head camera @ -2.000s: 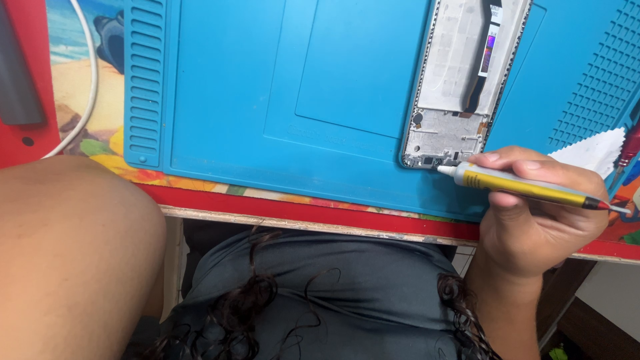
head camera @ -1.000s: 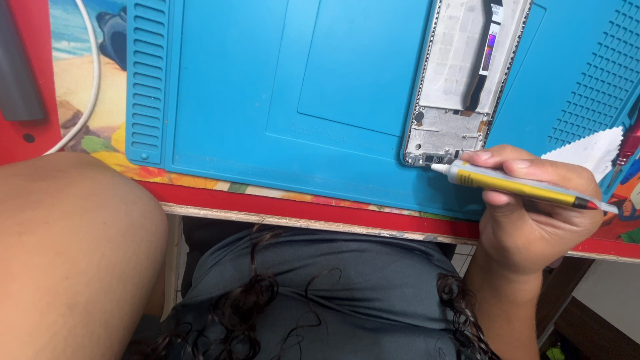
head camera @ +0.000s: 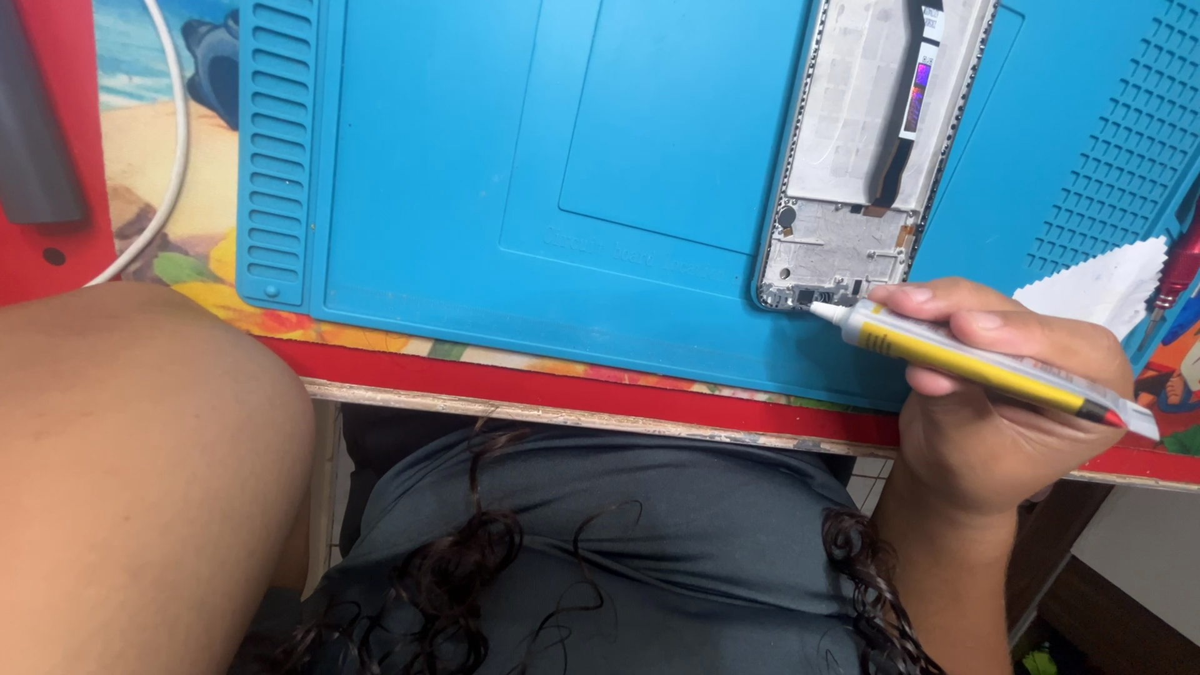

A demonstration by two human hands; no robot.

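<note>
My right hand (head camera: 1003,403) is closed around a yellow and white glue tube (head camera: 975,366) with a white nozzle. The nozzle points left and meets the lower edge of an open smartphone frame (head camera: 834,239), though contact cannot be told for sure. This frame lies at a slight tilt on the blue silicone repair mat (head camera: 450,187), its top cut off by the view. Along its inside runs a black flex cable (head camera: 907,122) with labels. Only my left arm shows, large at the lower left; the left hand is out of view.
Right of my hand lie a white cloth (head camera: 1097,281) with zigzag edges and a red-handled tool (head camera: 1179,258). On the left, a white cable (head camera: 178,141) curves beside a dark grey object (head camera: 37,122). The red table edge (head camera: 562,375) runs below the mat.
Since the earliest frame, the tube's nozzle has shifted slightly left along the lower edge of the phone frame, with my right hand still gripping it. The phone frame stays in place.
</note>
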